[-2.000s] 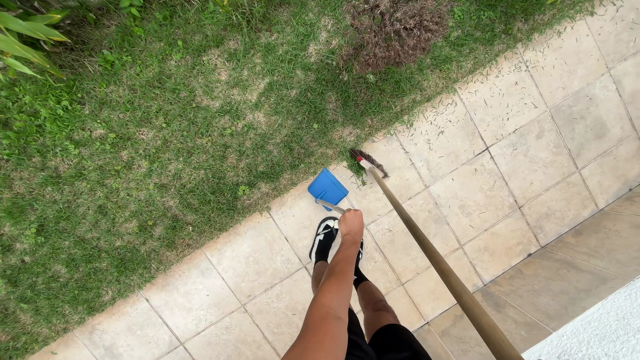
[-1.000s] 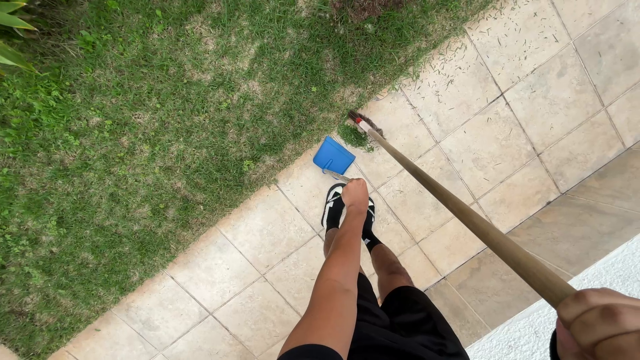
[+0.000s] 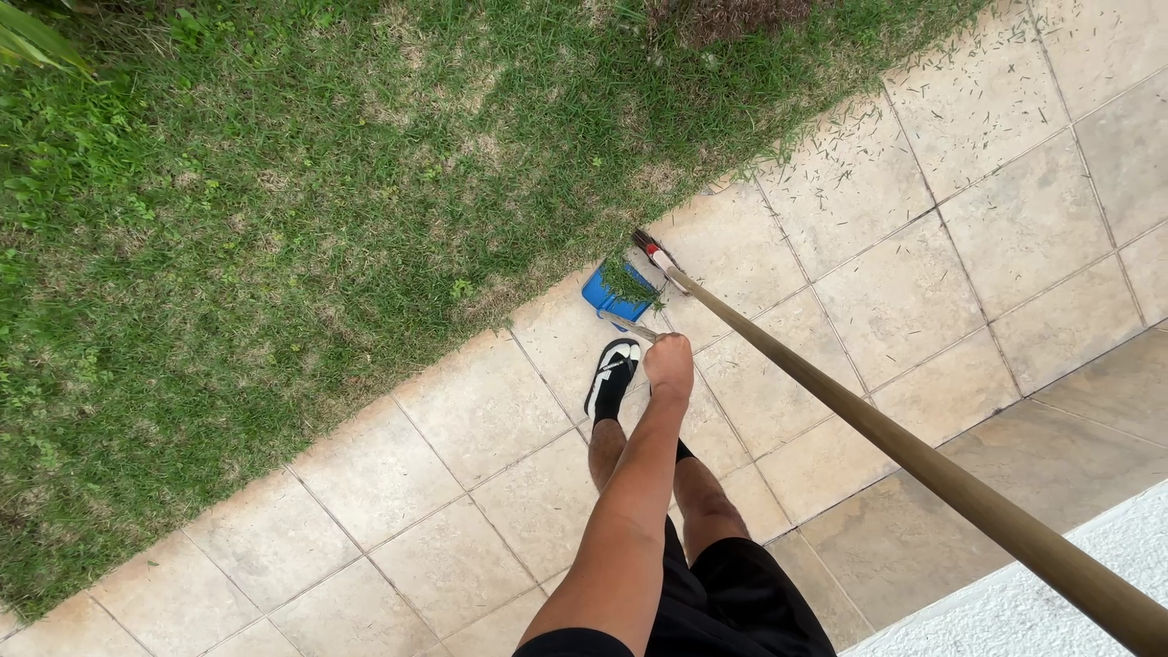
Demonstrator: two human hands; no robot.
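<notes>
My left hand [image 3: 670, 361] is closed around the wooden handle of a blue dustpan [image 3: 613, 306], which lies on the tiles by the lawn's edge. Green grass clippings [image 3: 626, 281] are heaped in the pan, some at its front lip. Just beyond that lip is the head of a broom [image 3: 659, 256], red and white with dark bristles. Its long wooden handle [image 3: 849, 401] runs to the lower right corner and out of view. My right hand is outside the frame.
Lawn [image 3: 301, 228] borders the tiled path [image 3: 497, 411] on the upper left. Loose clippings [image 3: 849, 155] are scattered over the tiles at the upper right. A white textured wall [image 3: 1077, 566] stands at the lower right. My foot in a flip-flop [image 3: 611, 376] is just below the dustpan.
Clippings that lay on the tiles in front of the dustpan are now in it. The broom head is close to the pan's lip. My right hand, seen on the broom handle one second ago, has left view.
</notes>
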